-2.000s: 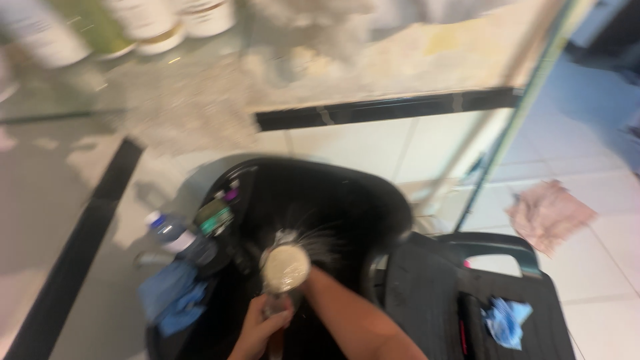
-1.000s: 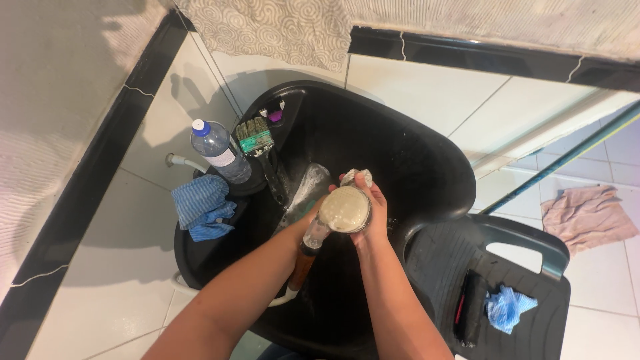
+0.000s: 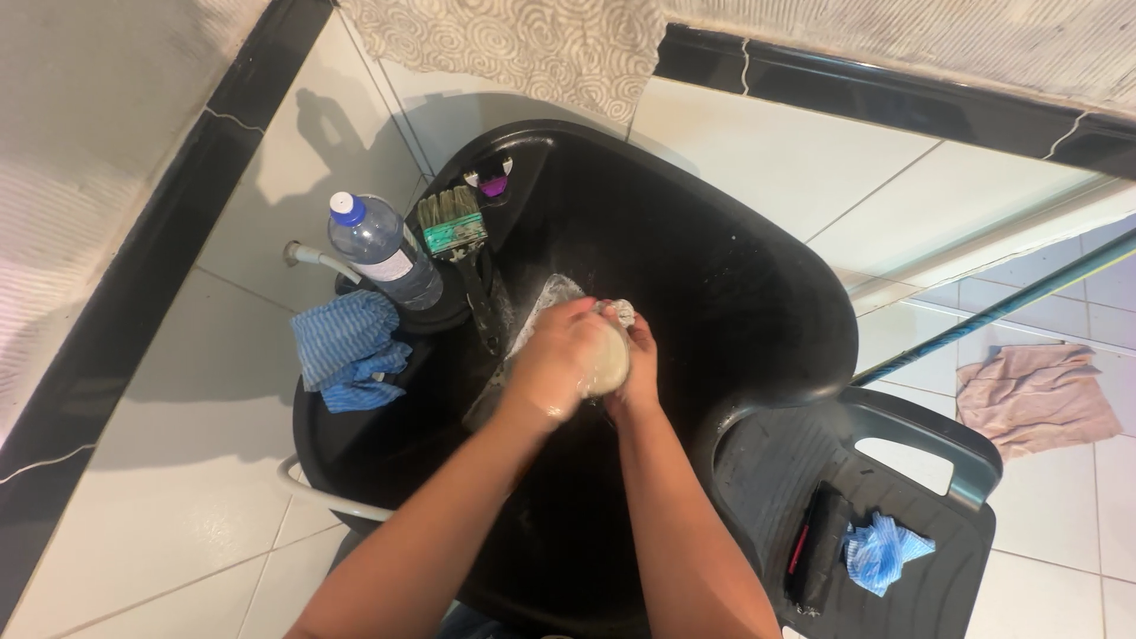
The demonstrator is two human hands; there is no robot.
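Note:
Over a black basin (image 3: 701, 257), my right hand (image 3: 639, 368) supports a round, cream-faced thing (image 3: 606, 357) from its right side. My left hand (image 3: 555, 355), blurred, lies across the thing's left part; its exact hold is unclear. A crumpled whitish piece (image 3: 619, 312) shows at my right fingertips. A wet, greyish flat piece (image 3: 555, 291) lies in the basin, partly behind my left hand. Up and to the left, a flat paintbrush (image 3: 454, 232) with green on its ferrule rests on the basin. A small purple-and-white item (image 3: 491, 180) sits above it.
A clear bottle (image 3: 386, 253) with a blue-and-white cap and a blue striped cloth (image 3: 346, 342) are at the basin's left edge. A black chair (image 3: 932, 524) at right holds a black cylindrical item (image 3: 818, 550) and another blue cloth (image 3: 885, 552). A pink cloth (image 3: 1034, 395) lies on the floor.
My left hand has moved from beside the round thing's brown handle onto its face. That handle is no longer visible. The view has steadied since the blurred earliest frame.

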